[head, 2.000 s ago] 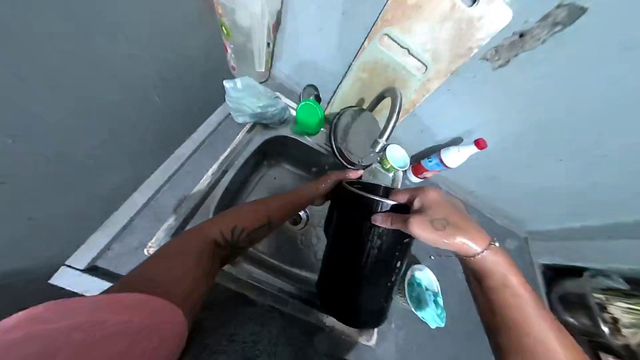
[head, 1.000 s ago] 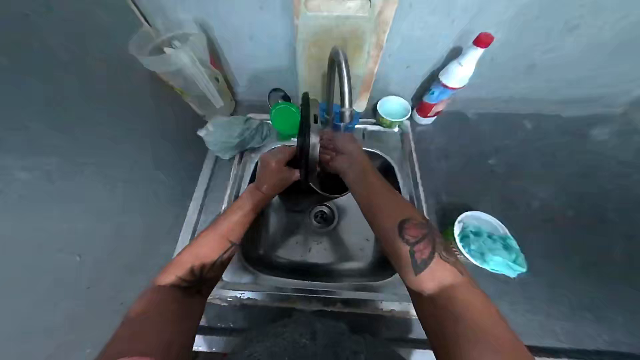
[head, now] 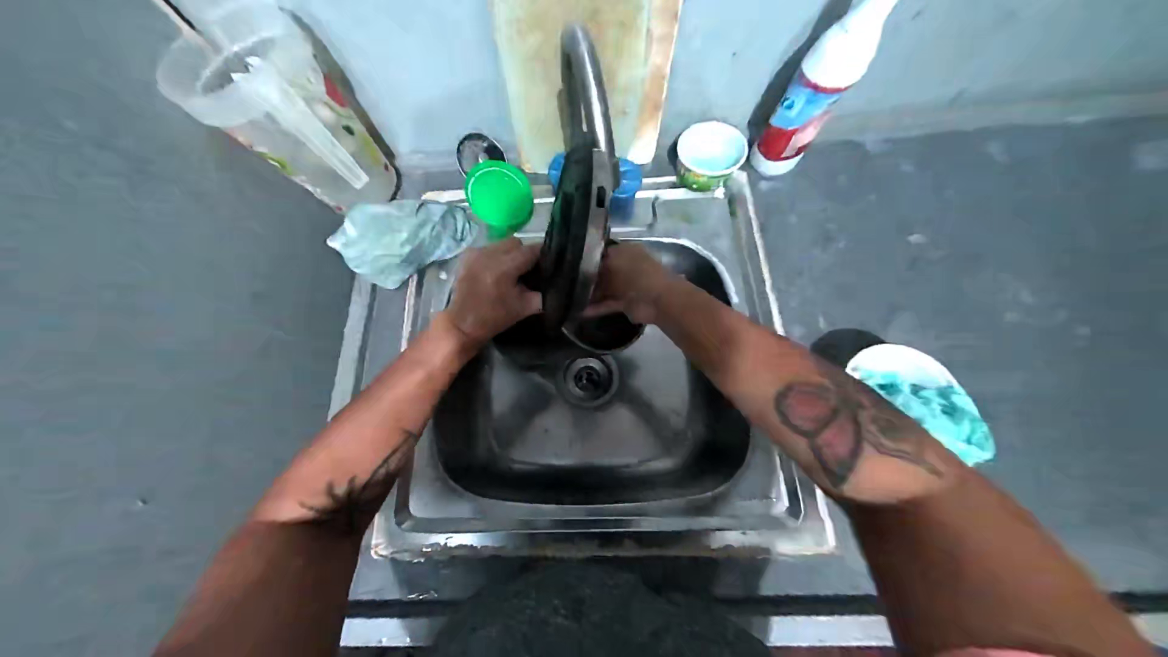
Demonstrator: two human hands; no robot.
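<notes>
A round black lid with a metal rim (head: 577,237) stands on edge under the curved metal faucet (head: 587,91), over the back of the steel sink (head: 593,438). My left hand (head: 497,285) grips its left side, thumb against the dark face. On the other side my right hand (head: 630,281) is at the lid's metal face, its fingertips partly hidden. Below the hands a dark rounded vessel with a metal rim (head: 607,333) shows in part, and I cannot tell which hand supports it. The sink drain (head: 589,380) lies in front of it.
Along the back are a green cup (head: 499,196), a crumpled plastic bag (head: 397,239), a clear pitcher (head: 301,128), a small paper tub (head: 711,153) and a white bottle with a red-and-blue label (head: 803,105). A white bowl with turquoise contents (head: 926,397) sits right. A board (head: 538,82) leans on the wall.
Two seconds ago both hands were at the rim of a tall black container, with the lid leaning by the faucet. The lid is now upright between my hands. The view has turned.
</notes>
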